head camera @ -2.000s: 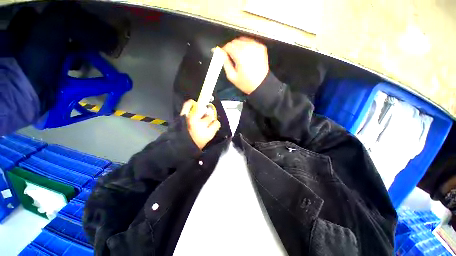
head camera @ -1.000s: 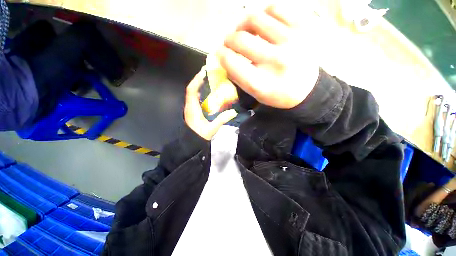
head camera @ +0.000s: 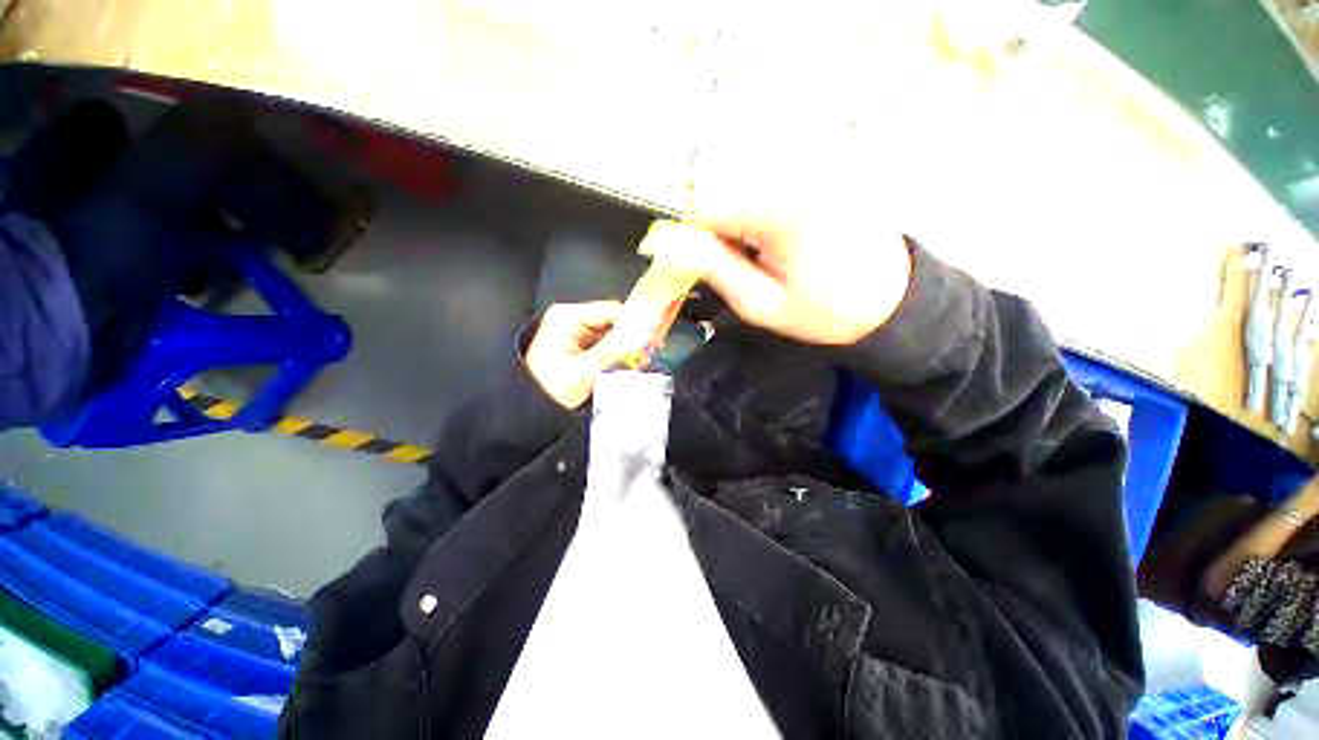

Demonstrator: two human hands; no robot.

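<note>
My left hand (head camera: 567,351) is in front of my chest, below the bench edge, its fingers closed at the lower end of a yellow tape roll (head camera: 647,327), seen nearly edge-on with a reddish inner side. My right hand (head camera: 810,275) is up and to the right, partly over the bench edge. Its thumb and fingers pinch the upper end of a cream tape strip (head camera: 668,257) that runs down to the roll. Glare washes out the right fingers, and where strip and roll meet is unclear.
The pale bench (head camera: 477,72) curves across the top. Pen-like tools (head camera: 1270,340) lie at its right. A blue stool (head camera: 217,354) and a seated person's legs are left. Blue crates (head camera: 109,593) stand lower left; a blue tote (head camera: 1143,419) and another person's arm (head camera: 1258,549) are right.
The straight strip first stretched between my hands. My right hand then rose over the bench, large and near the camera, and has come back down to the tape. The view has shifted right.
</note>
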